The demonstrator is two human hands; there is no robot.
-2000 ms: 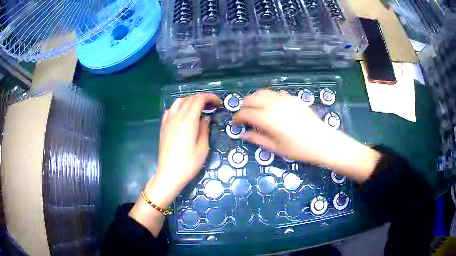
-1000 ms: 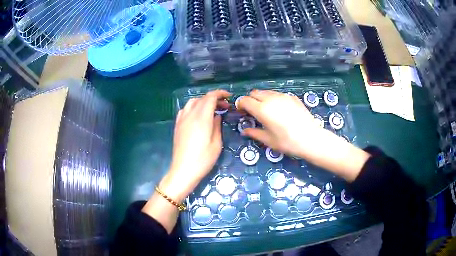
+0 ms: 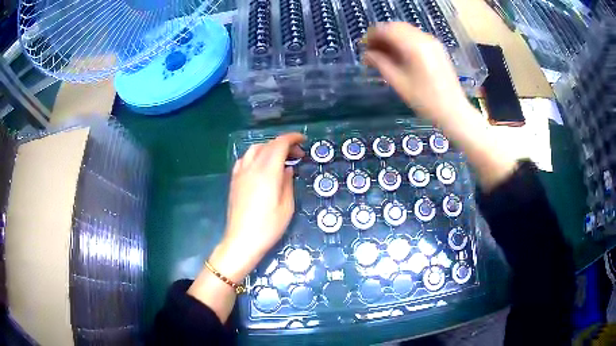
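A clear blister tray lies on the green bench, with silver-white round parts in its upper rows and a few at the lower right. Other lower pockets show no part. My left hand is over the tray's upper left, its fingertips at a round part partly hidden under them. My right hand is blurred, over the front of the clear source tray stack, which holds dark parts in tight rows. Whether it holds a part cannot be seen.
A fan with a blue base stands at the far left. A stack of clear trays with cardboard is at the left. A phone lies on paper at the right, beside a tall tray stack.
My right hand has moved from the blister tray up to the source stack, uncovering rows of round parts. My left hand has stayed near the tray's upper left.
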